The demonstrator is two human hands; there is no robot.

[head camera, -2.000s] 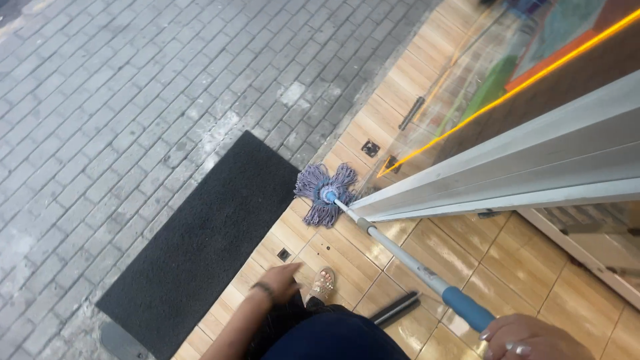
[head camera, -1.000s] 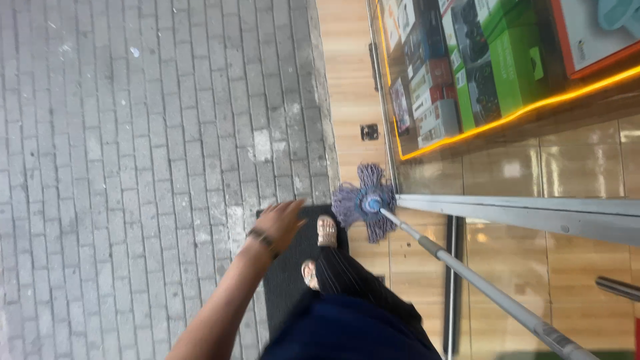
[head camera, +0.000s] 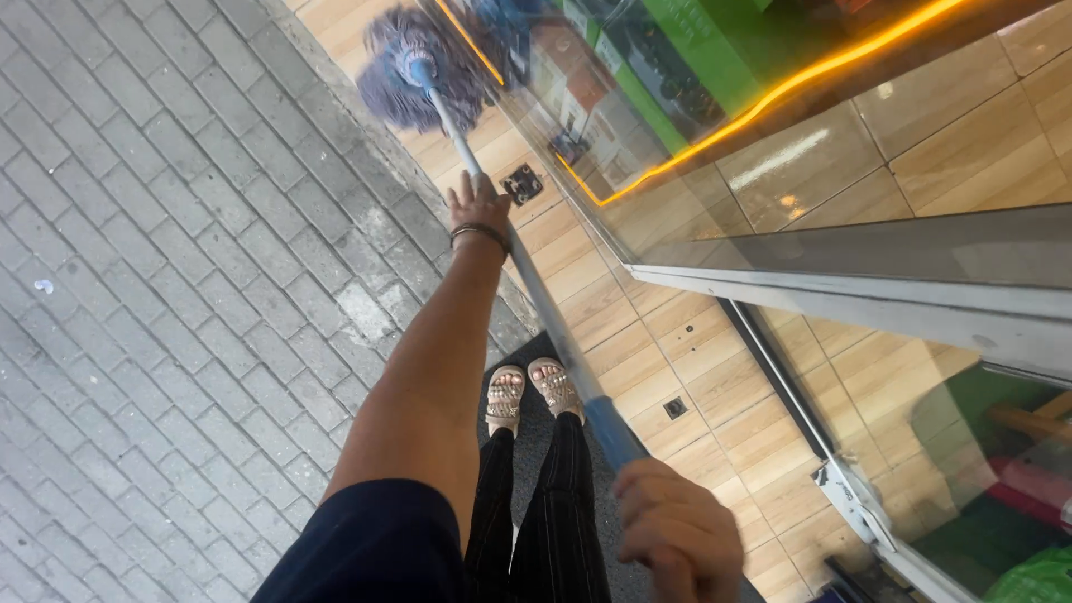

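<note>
A string mop's blue-grey head rests on the wood-look tile strip at the top, beside the glass front. Its long pole runs down to the lower right. My right hand is closed around the pole just below the blue grip sleeve. Farther up, my left hand, with a dark bracelet on the wrist, lies on the pole; its fingers are spread, and how firmly they grip is hard to see.
Grey paving lies left of the tile strip. My sandalled feet stand on a dark mat. A glass display window with a lit orange strip and a metal-framed glass door are at the right.
My left hand has moved from beside the pole onto it. The mop head has moved along the tile strip, past the metal floor plate. The view has turned.
</note>
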